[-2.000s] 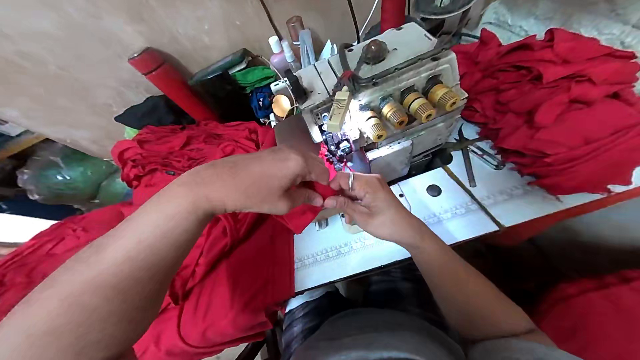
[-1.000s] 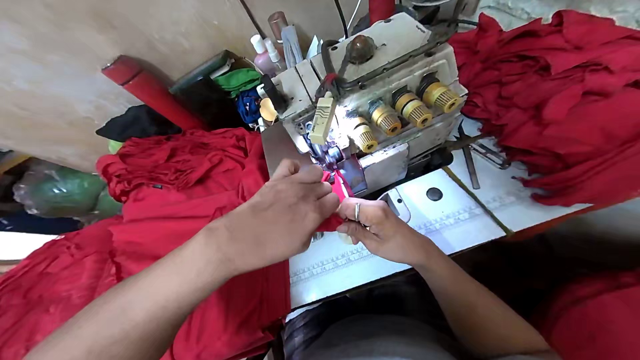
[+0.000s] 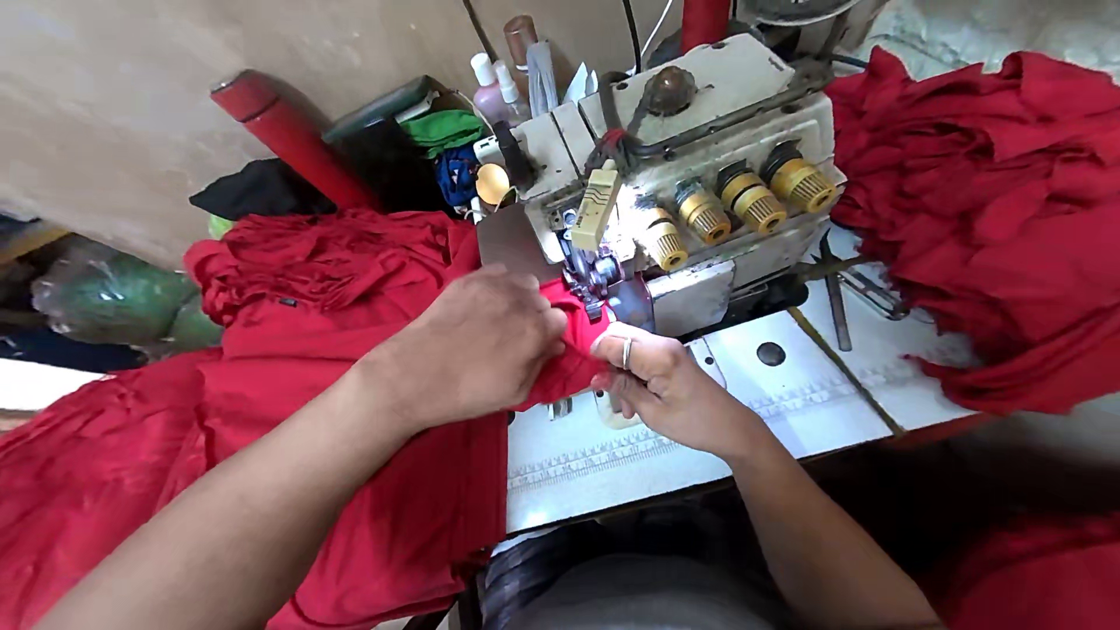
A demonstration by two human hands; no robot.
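Note:
A white overlock sewing machine [image 3: 700, 131] with several yellow tension dials [image 3: 750, 203] stands at the back centre, its lamp lit over the presser foot [image 3: 593, 306]. A piece of red fabric [image 3: 573, 350] lies under the foot. Its left side is gripped by my left hand [image 3: 477, 346], with the fingers curled and partly hidden behind the knuckles. Close by on the right, my right hand [image 3: 669, 381], with a ring on one finger, pinches the fabric's edge between thumb and fingers just in front of the foot.
Red fabric is heaped at left [image 3: 341, 262], and another red pile [image 3: 1006, 210] covers the table's right side. Metal scissors or snips [image 3: 836, 302] lie right of the machine. A measuring scale [image 3: 604, 455] runs along the white table. Bottles [image 3: 492, 96] stand behind; a red post [image 3: 297, 140] rises at left.
Both hands still hold the red fabric at the machine. Two seconds ago they were almost touching; now they are a little apart, with more fabric showing between them. The view has shifted slightly.

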